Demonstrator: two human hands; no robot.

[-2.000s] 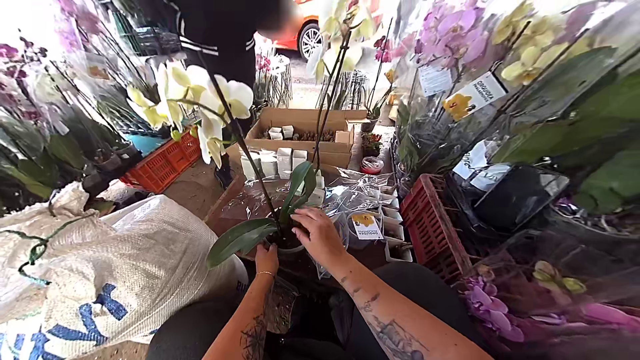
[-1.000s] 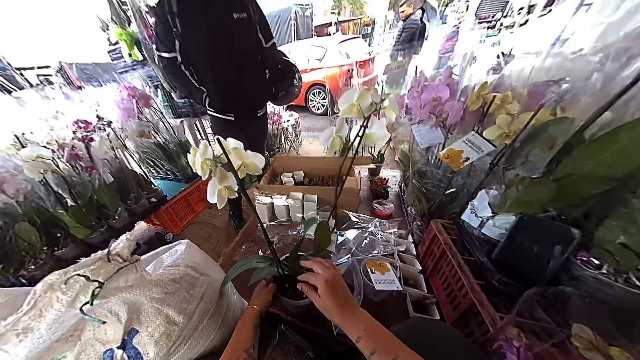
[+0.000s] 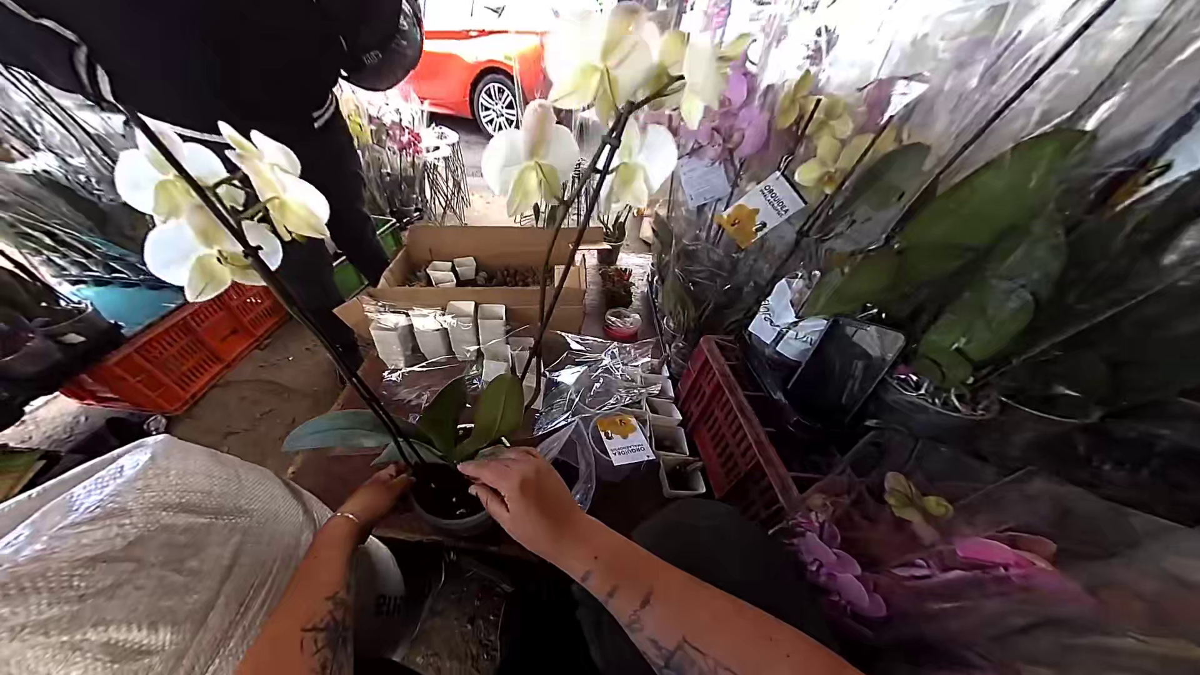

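A potted orchid stands in front of me, with white-yellow flowers (image 3: 225, 220), two dark stems and broad green leaves (image 3: 492, 417) over a round pot (image 3: 452, 502) of dark potting mix. My left hand (image 3: 375, 497) rests at the pot's left rim; its fingertips are partly hidden beside the stem base. My right hand (image 3: 525, 492) is at the pot's right rim with curled fingers near the leaf bases; whether it grips anything is unclear. Clear plastic wrap (image 3: 600, 375) and a printed orchid tag (image 3: 622, 439) lie just right of the pot.
Behind the orchid are small white pots (image 3: 429, 335) and a cardboard box (image 3: 487, 234). A red crate (image 3: 736, 431) holds wrapped orchids at right; an orange crate (image 3: 187, 347) stands left. A woven sack (image 3: 159, 562) fills the lower left. A person in dark clothes (image 3: 234, 122) stands beyond.
The view has shifted, and the flowers now fill more of it. Both hands remain at the orchid's pot. The standing person leans more into the upper left than one second ago.
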